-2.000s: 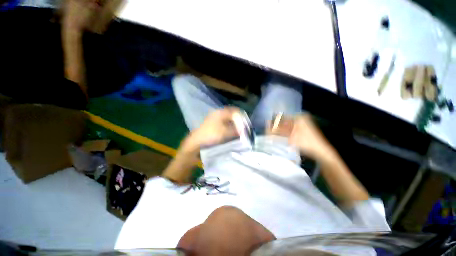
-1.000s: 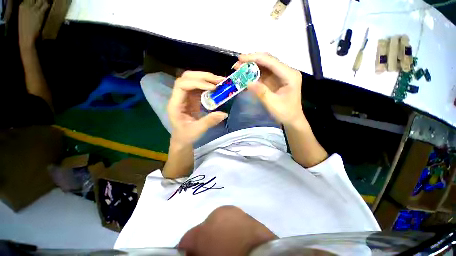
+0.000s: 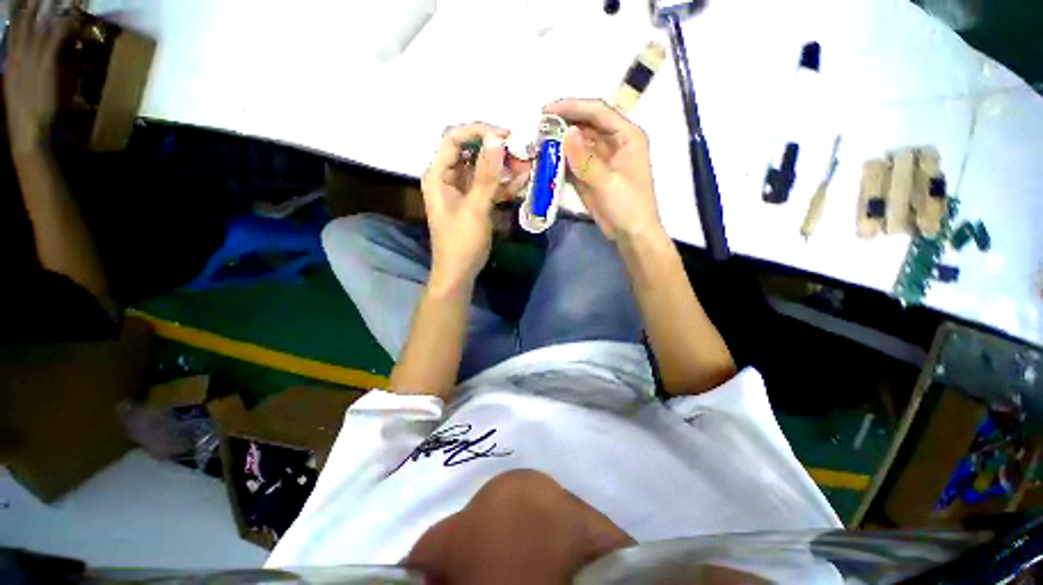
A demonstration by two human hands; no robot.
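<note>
My right hand [image 3: 619,171] holds a white oval plastic housing [image 3: 536,215], near upright, above my lap by the bench edge. A bright blue battery [image 3: 548,178] lies inside the open housing. My left hand [image 3: 463,189] is beside the housing's left side, fingers pinched on a small piece with some green, probably the circuit board; the fingers hide most of it. Thin reddish wire seems to run between that piece and the housing.
On the white bench [image 3: 343,103] lie a hammer [image 3: 701,162], a tan strip [image 3: 642,75], black parts [image 3: 781,174], a thin tool [image 3: 821,189], grouped tan parts [image 3: 901,192] and green boards [image 3: 918,270]. Another person's arm [image 3: 52,194] is at left. Cartons [image 3: 269,457] stand lower left.
The housing has turned from slanted to near upright. The green board no longer shows in its upper end. My left hand has moved up beside it, fingers pinched. A tan strip shows left of the hammer.
</note>
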